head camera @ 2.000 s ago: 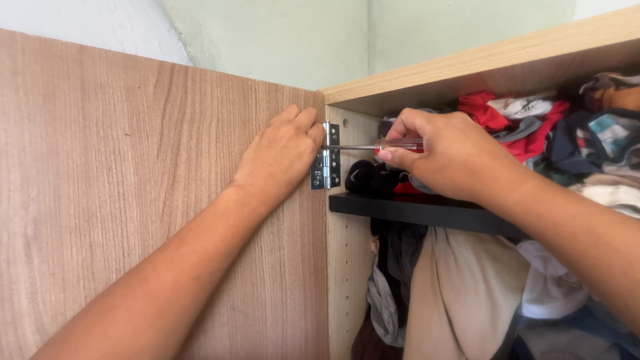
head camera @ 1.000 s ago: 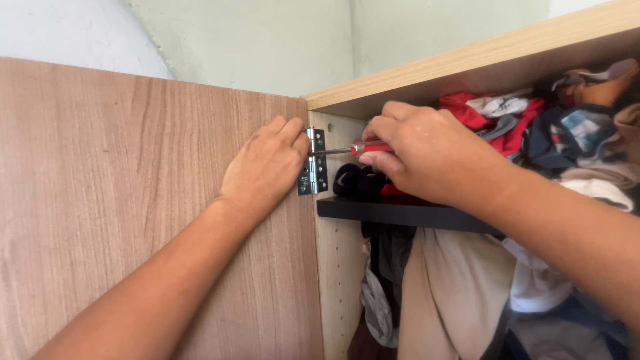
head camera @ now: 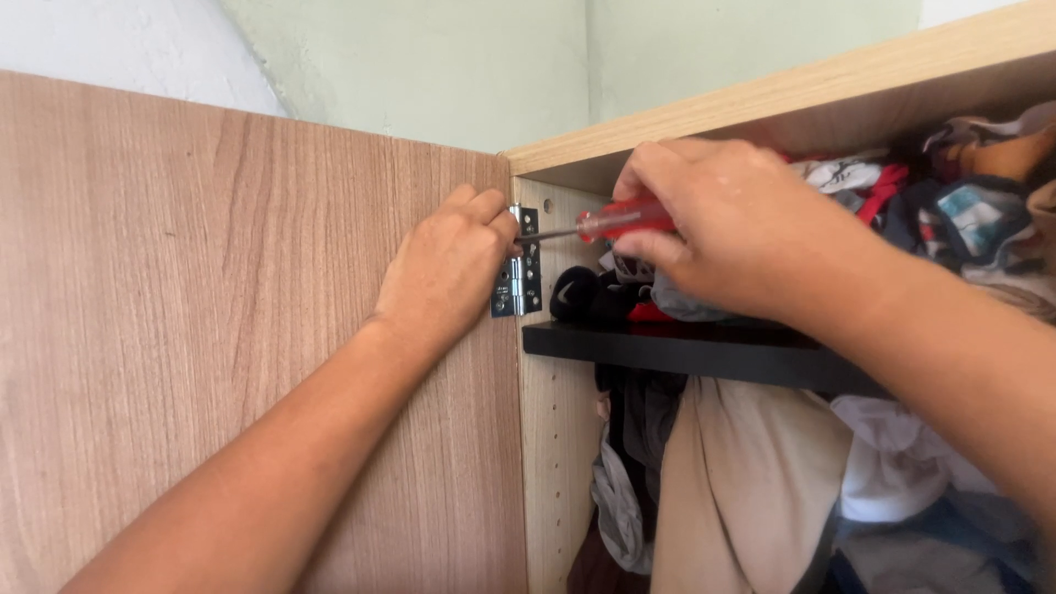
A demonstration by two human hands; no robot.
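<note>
A metal butt hinge (head camera: 517,280) joins the wooden cabinet door (head camera: 206,313) to the cabinet's side panel (head camera: 554,462). My left hand (head camera: 450,260) rests against the door, its fingertips at the hinge's upper left leaf and covering part of it. In my right hand (head camera: 709,223) is a screwdriver (head camera: 623,221) with a clear red handle. Its shaft points left across the hinge, and the tip meets my left fingertips, where a screw, if there is one, is hidden.
A black shelf (head camera: 701,353) crosses the cabinet below the hinge. Piled clothes (head camera: 982,219) lie above it, and beige fabric (head camera: 751,478) hangs below among other garments. The cabinet's top panel (head camera: 775,82) runs above my right hand. A pale green wall (head camera: 445,74) stands behind.
My right hand has turned on the screwdriver handle, and more of the red handle shows than two seconds ago. My left hand stays at the hinge.
</note>
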